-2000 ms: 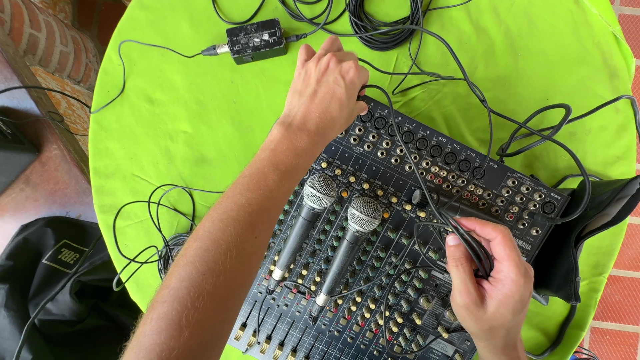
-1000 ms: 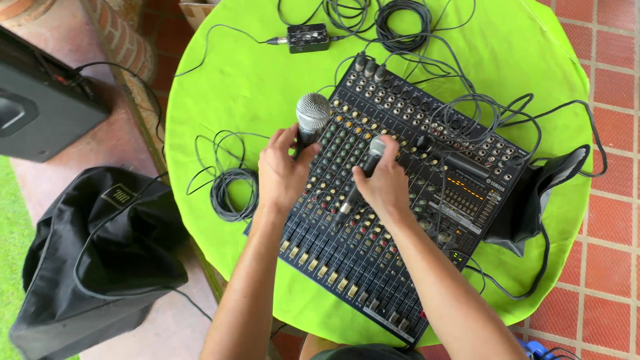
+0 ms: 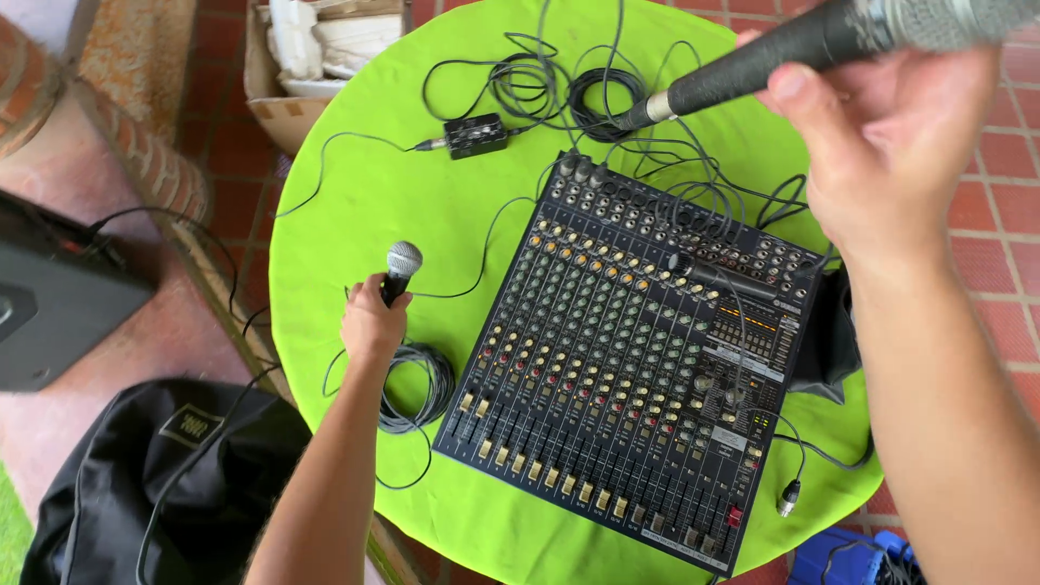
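Observation:
My left hand (image 3: 374, 318) grips a handheld microphone (image 3: 400, 268), head up, over the left part of the green-clothed round table, just above a coil of black cable (image 3: 439, 382). My right hand (image 3: 861, 138), raised close to the camera at the upper right, holds a second black microphone (image 3: 764, 73); a cable connector is at its tail end, and its grille runs off the frame's top right. Between the hands lies a Yamaha audio mixing console (image 3: 617, 357), with a dark cylindrical object (image 3: 723, 275) resting across its upper right part.
A small black box (image 3: 476, 136) with cables and further cable coils (image 3: 608, 104) lie at the table's back. A loose connector (image 3: 788, 497) is right of the mixer. Around the table are a speaker (image 3: 65, 292), a black fabric cover (image 3: 179, 487), a cardboard box (image 3: 284, 114) and a blue container (image 3: 845, 556).
Both microphones lay on the mixer two seconds ago, and both hands held them above it one second ago. Since then my left hand has moved left off the mixer, my right hand up and right.

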